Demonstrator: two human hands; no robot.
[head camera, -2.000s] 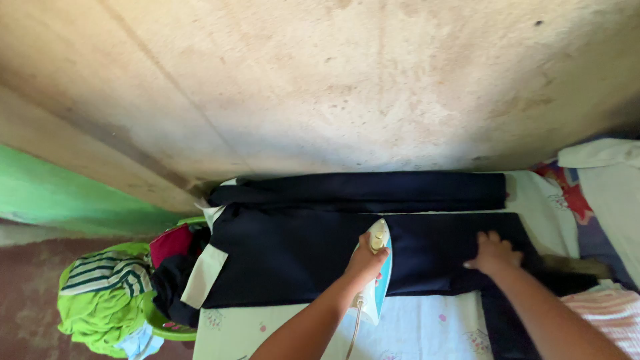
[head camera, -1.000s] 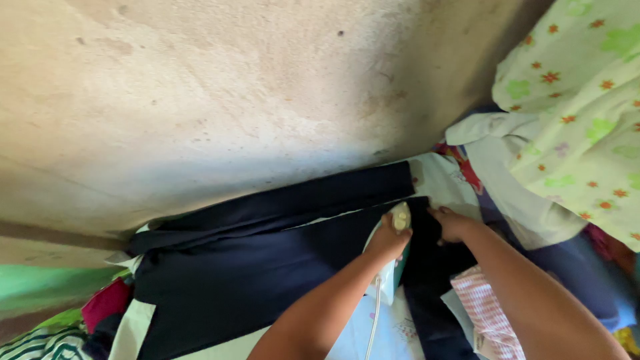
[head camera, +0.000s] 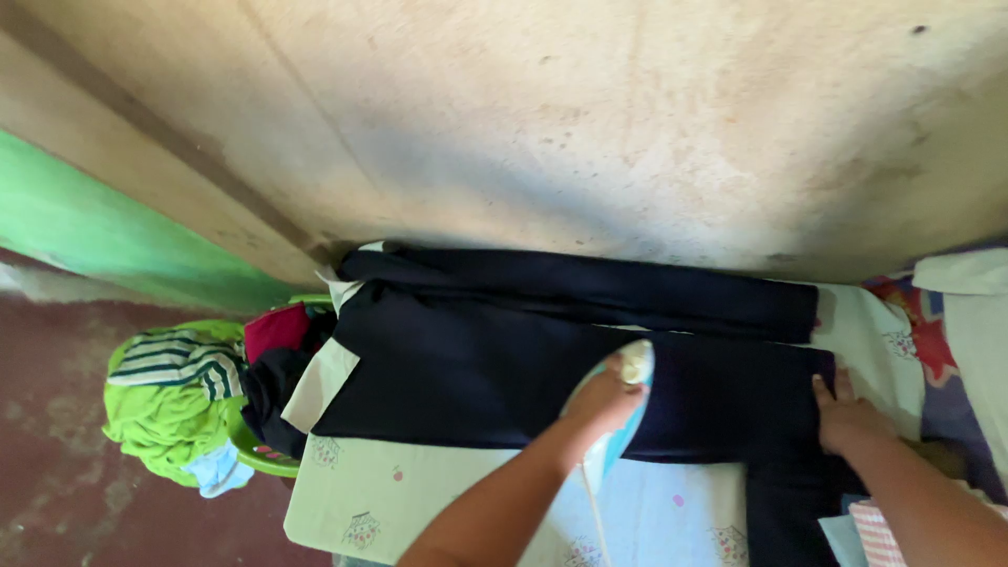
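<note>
A pair of dark navy trousers (head camera: 472, 370) lies spread on a table covered by a white printed cloth (head camera: 441, 480), its pale inner waistband (head camera: 321, 386) turned out at the left end. My left hand (head camera: 610, 402) is closed around the handle of a white and light-blue electric iron (head camera: 626, 429), which rests on the nearer trouser leg with its tip toward the wall. The iron's cord runs down over the cloth. My right hand (head camera: 850, 421) lies with fingers spread on the hem end of that leg, holding nothing. The other leg (head camera: 630, 291) lies alongside the wall.
A stained plaster wall (head camera: 504, 142) rises directly behind the table. At the left, a green basket (head camera: 264, 461) overflows with clothes, among them a lime-green cloth (head camera: 157, 409). A pink-checked cloth (head camera: 886, 531) lies at the lower right, near a pale draped cloth (head camera: 976, 346).
The view swung right, then back left. My right hand, at the hem with its fingers drawn in a second ago, now lies spread there. The iron stays in my left hand.
</note>
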